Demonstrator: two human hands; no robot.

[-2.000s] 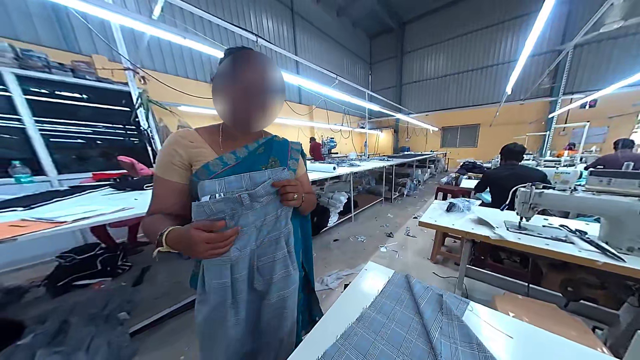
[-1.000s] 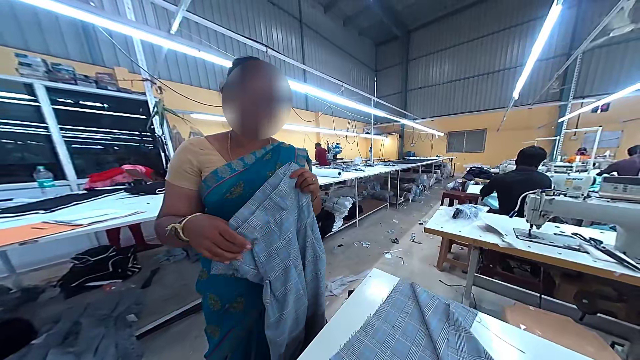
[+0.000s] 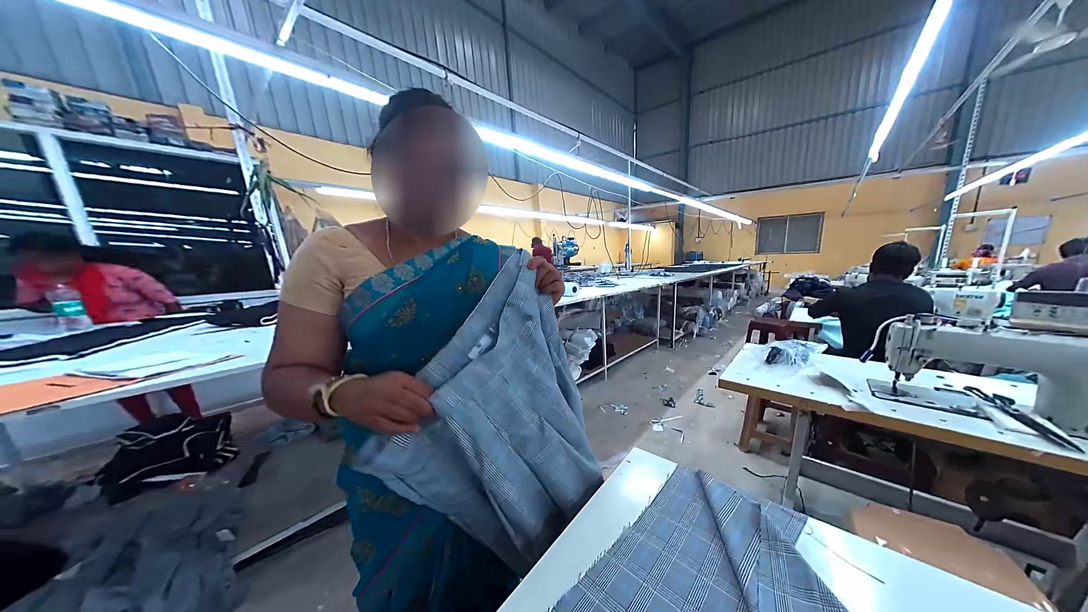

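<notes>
Neither my left hand nor my right hand shows in the head view. On the white tabletop (image 3: 625, 501) nearest me lies a grey-blue checked fabric piece (image 3: 705, 544) with a fold running through it. Across from this table a co-worker (image 3: 408, 289) in a blue sari holds up a grey checked garment (image 3: 510, 408) with both hands, one near its upper corner and one at its left edge. The garment hangs in folds, slanted, beside the near table's left edge.
At the right, a sewing machine (image 3: 977, 357) and scissors (image 3: 1028, 416) are on another table (image 3: 765, 378). Seated people work beyond. A long table (image 3: 229, 348) stands at the left, with dark cloth heaps (image 3: 170, 455) on the floor. Scraps litter the aisle.
The co-worker has turned the garment from hanging upright to a slant, its upper corner now to the right. Another person in pink has come into sight behind the left table.
</notes>
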